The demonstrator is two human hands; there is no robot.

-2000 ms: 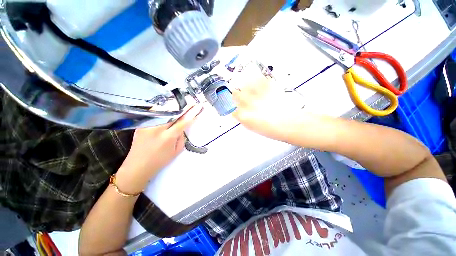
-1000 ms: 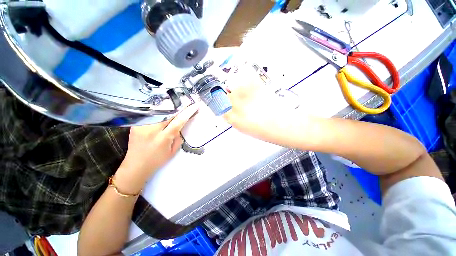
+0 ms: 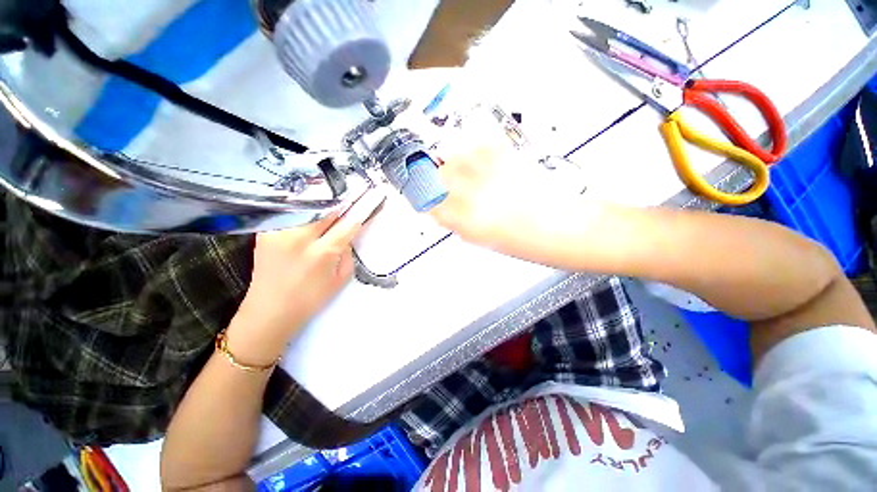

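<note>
A sewing machine head (image 3: 183, 86), white with a blue stripe and a chrome strip, fills the upper left. My left hand (image 3: 306, 269) lies on the white table left of the needle, fingertips at the presser foot (image 3: 361, 163); whether they grip cloth is hidden. My right hand (image 3: 481, 197) is at the right side of the grey-blue cylindrical attachment (image 3: 425, 183), overexposed, its fingertips unclear. A dark plaid garment (image 3: 125, 327) is bunched left of and under my left forearm. A plaid strip (image 3: 313, 415) hangs over the table's front edge.
Scissors with red and yellow handles (image 3: 716, 159) lie right of my right hand, beside a thin metal tool. A brown flat piece (image 3: 457, 34) is behind the needle. Blue crates (image 3: 817, 207) are below the table. Red and yellow handles (image 3: 101, 469) show at the lower left.
The view has shifted slightly, so the machine and scissors sit a little differently in the picture. Both hands remain by the needle with little visible movement.
</note>
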